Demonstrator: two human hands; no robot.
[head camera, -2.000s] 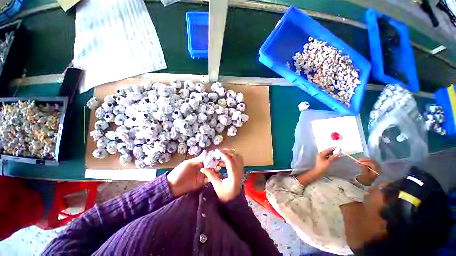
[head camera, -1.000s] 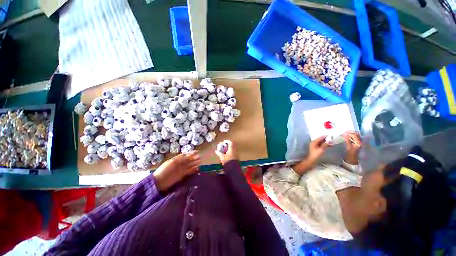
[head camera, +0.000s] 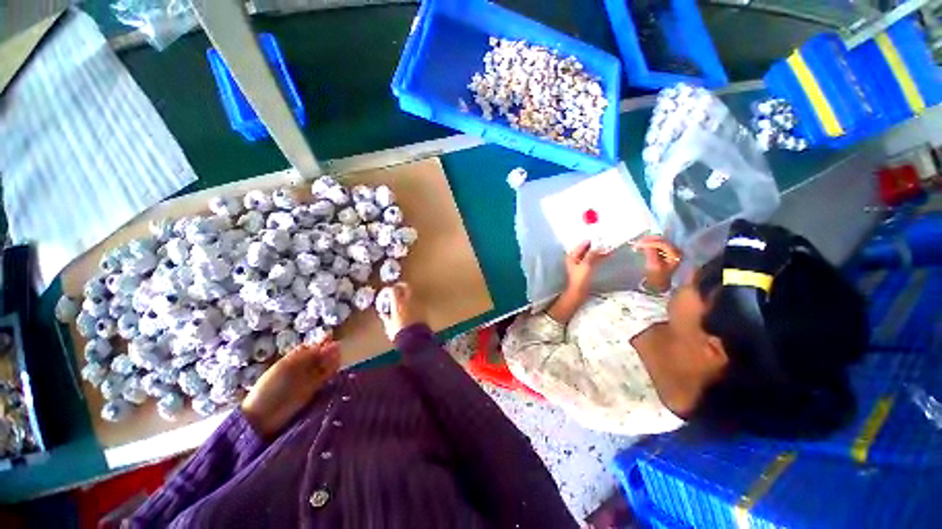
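Observation:
Many white-grey round craft pieces with dark spots (head camera: 238, 279) lie heaped on a brown cardboard sheet (head camera: 454, 248) in front of me. My right hand (head camera: 399, 311) is at the right front of the heap and holds one round piece (head camera: 386, 302) in its fingertips. My left hand (head camera: 292, 383) is at the front edge of the heap, palm partly turned in, its fingertips close to the pieces. Whether it holds a piece cannot be told.
A person (head camera: 620, 351) sits at the right by a white card with a red spot (head camera: 609, 210). A blue bin of small pieces (head camera: 444, 62), a clear plastic bag (head camera: 718, 176), a metal post (head camera: 258, 83) and a white sheet (head camera: 83, 145) are around.
The view has turned right, so the heap sits further left and tilted. My hands parted after the first frame; the right hand still holds a round piece. The neighbour's hands remain near the white card.

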